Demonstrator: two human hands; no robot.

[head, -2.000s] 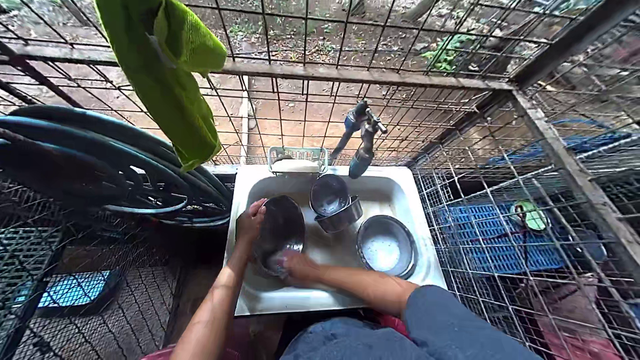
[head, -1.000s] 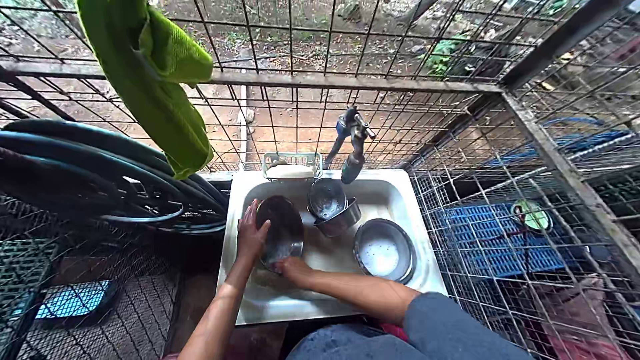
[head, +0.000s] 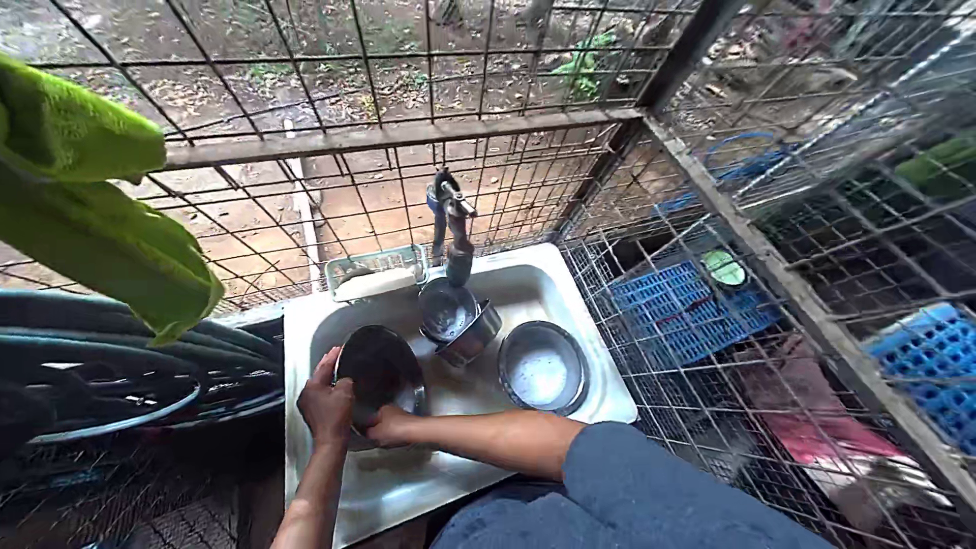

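Observation:
My left hand grips the left rim of a dark metal pot, which is tilted in the left part of the white sink. My right hand presses at the pot's lower inside, its fingers partly hidden; whether it holds anything there cannot be told. Beside the pot, a small pot with suds leans against another metal pot. At the right of the sink sits a round metal pan with whitish suds. The faucet stands over the small pot.
A pale green basket with a whitish item sits on the sink's back edge. Wire mesh walls with metal bars stand behind and at the right. A green cloth hangs at the upper left, above coiled dark hoses. Blue crates lie beyond the right mesh.
My right hand has moved within the dark pot while my left hand stays at its rim. The view has shifted, and the green cloth now sits farther left.

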